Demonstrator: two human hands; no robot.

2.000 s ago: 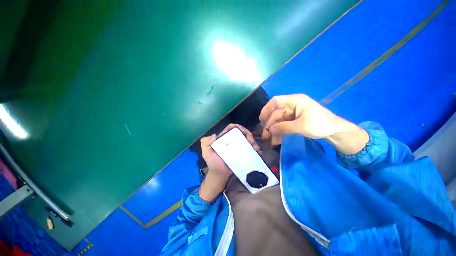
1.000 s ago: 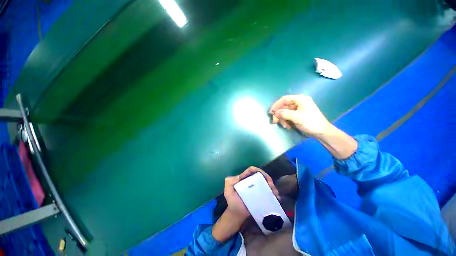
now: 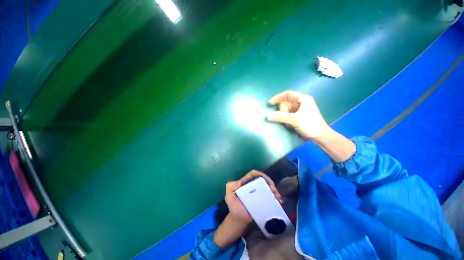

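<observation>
A white smartphone [image 3: 258, 204] with a large round black camera area lies in my left hand [image 3: 237, 204], near my lap at the bottom centre. The camera end points towards me. My left fingers wrap around the phone's far end and side. My right hand [image 3: 297, 115] is over the green belt by the bright glare, thumb and index finger apart. No held thing can be made out between its fingertips; glare hides small details there.
The green conveyor belt [image 3: 152, 147] fills the middle. A white pointed scrap [image 3: 329, 67] lies beyond my right hand. A metal rail [image 3: 45, 190] crosses the left end, with pink cloth [image 3: 24, 185] beyond it. A small yellowish tool [image 3: 61, 255] is at bottom left.
My right hand has moved from near the phone out over the belt, and its pinched fingertips have parted. My left hand still holds the phone. The view has shifted.
</observation>
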